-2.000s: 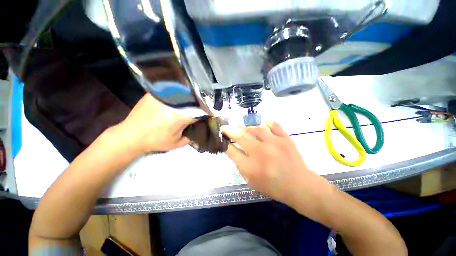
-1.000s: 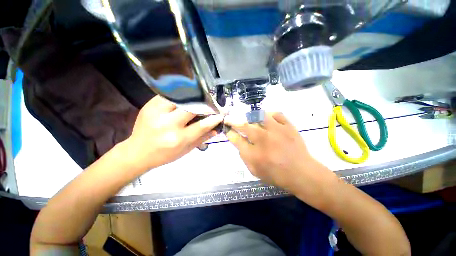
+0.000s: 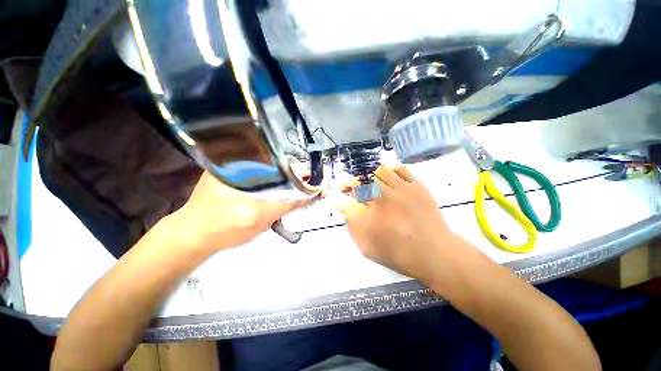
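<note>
The sewing machine head (image 3: 326, 72) hangs close overhead, with its presser foot (image 3: 314, 168) between my fingertips. My left hand (image 3: 225, 214) is left of the foot, its fingers pinched near the needle on a small dark piece (image 3: 287, 232). Only the piece's lower edge shows under that hand; the rest is hidden. My right hand (image 3: 398, 221) lies right of the foot, fingertips by the grey knob (image 3: 367, 192); whether it grips cloth is hidden. A dark thread (image 3: 464, 203) runs right from the piece, passing under or behind my right hand.
Scissors with yellow and green handles (image 3: 507, 206) lie right of my right hand. Small dark tools (image 3: 616, 168) lie at the table's right end. Dark brown and black cloth (image 3: 109, 159) covers the left side. The ruler-marked edge (image 3: 312, 317) runs along the front.
The brown piece, plainly visible between my hands two seconds ago, is now mostly hidden under my left hand. My right fingertips have shifted around the grey knob. The view has tilted slightly.
</note>
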